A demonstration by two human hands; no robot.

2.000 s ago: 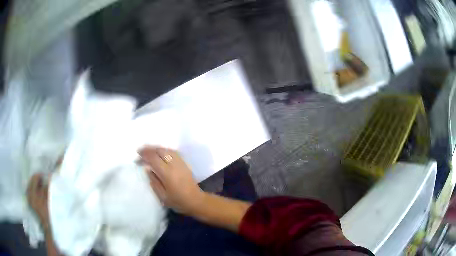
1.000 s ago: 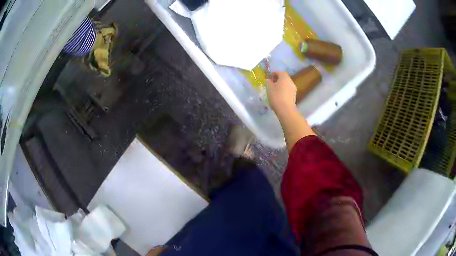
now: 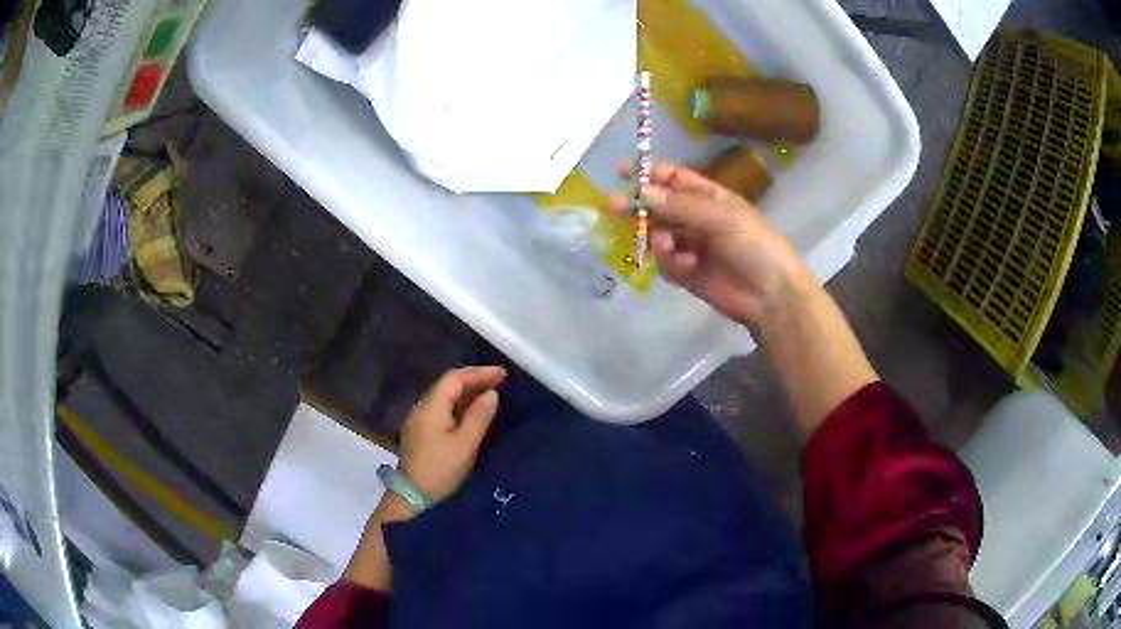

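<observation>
My right hand (image 3: 713, 240) holds a thin pen or pencil (image 3: 643, 111) with a red-and-white patterned barrel, upright in the picture, over the whitish plastic tub (image 3: 492, 301). My left hand (image 3: 449, 430) is over my navy-covered lap, fingers curled and apart, with nothing visible in it and a pale green bangle at the wrist. White fabric pieces (image 3: 504, 86) lie in the tub, with a dark object (image 3: 350, 19) at their upper left. Two brown thread cones (image 3: 762, 108) lie right of the pen, one partly hidden by my right hand.
A yellow slatted crate (image 3: 1014, 197) stands on the floor at the right, above a whitish surface (image 3: 1045, 492). A white board or sheet (image 3: 314, 485) and white fabric (image 3: 271, 590) are at the lower left. The pale table edge (image 3: 49, 246) curves along the left.
My right hand has come up out of the tub holding the pen. My left hand has come into view over the lap. The view has shifted so the tub sits lower and further left.
</observation>
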